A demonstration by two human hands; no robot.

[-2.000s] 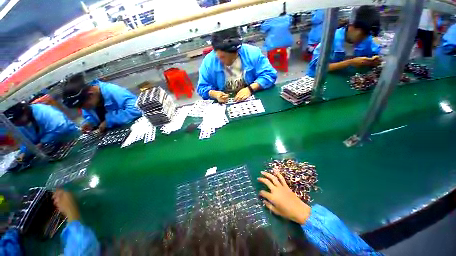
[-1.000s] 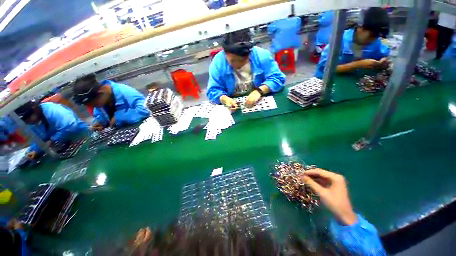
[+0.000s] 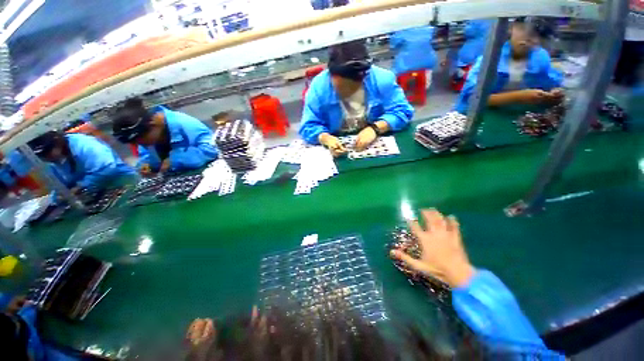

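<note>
My right hand (image 3: 439,248) is spread with its fingers apart, over the upper right part of a loose heap of small copper and dark parts (image 3: 404,245). No part shows held in it. Left of the heap lies a clear blister tray (image 3: 318,264) with small square pockets; its near part is hidden by dark hair at the bottom edge. Blurred skin, seemingly my left hand (image 3: 202,331), shows at the bottom edge left of the tray, mostly hidden; its grip cannot be told. A small white scrap (image 3: 309,240) lies just above the tray.
Dark stacked trays (image 3: 76,282) stand at the left, beside a neighbour's sleeve. Across the green bench (image 3: 339,204), several people in blue smocks work at white perforated sheets (image 3: 314,169) and stacks (image 3: 239,144). A slanted metal post (image 3: 575,120) meets the bench at the right.
My right hand first lay at the heap's left side, then pinched over its right side, and is now spread open over it. The neighbour's hand at the left trays has withdrawn.
</note>
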